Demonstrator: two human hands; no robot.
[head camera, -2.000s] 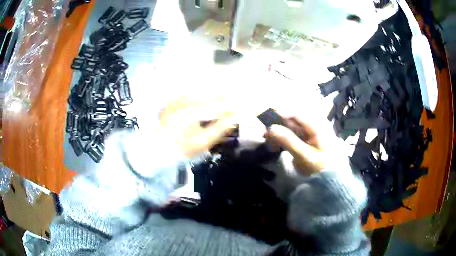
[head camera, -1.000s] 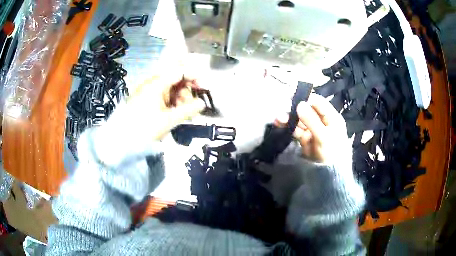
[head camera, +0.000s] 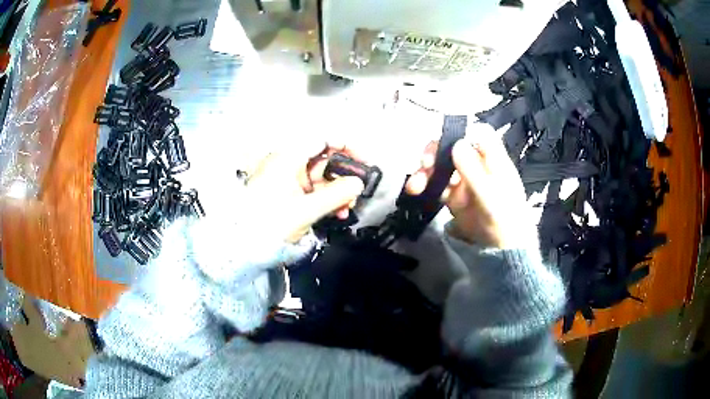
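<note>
My left hand (head camera: 311, 191) grips a black plastic buckle (head camera: 352, 170) between thumb and fingers, over the glaring plate. My right hand (head camera: 475, 175) pinches a black webbing strap (head camera: 449, 144), whose upper end points away from me. The strap's lower part reaches the dark heap of straps (head camera: 350, 273) at the front edge and lap. The buckle and the strap are apart. Glare washes out much of my left hand.
The machine head with its CAUTION label (head camera: 444, 51) is at the top. A buckle pile (head camera: 136, 156) lies left, a webbing heap (head camera: 576, 164) right, beside a long white piece (head camera: 644, 78). A clear plastic bag (head camera: 39, 101) lies on the far left table edge.
My left hand has moved right and down with the buckle, closer to the right hand. One second ago a strap with a buckle showed below the left hand; that spot is now largely covered.
</note>
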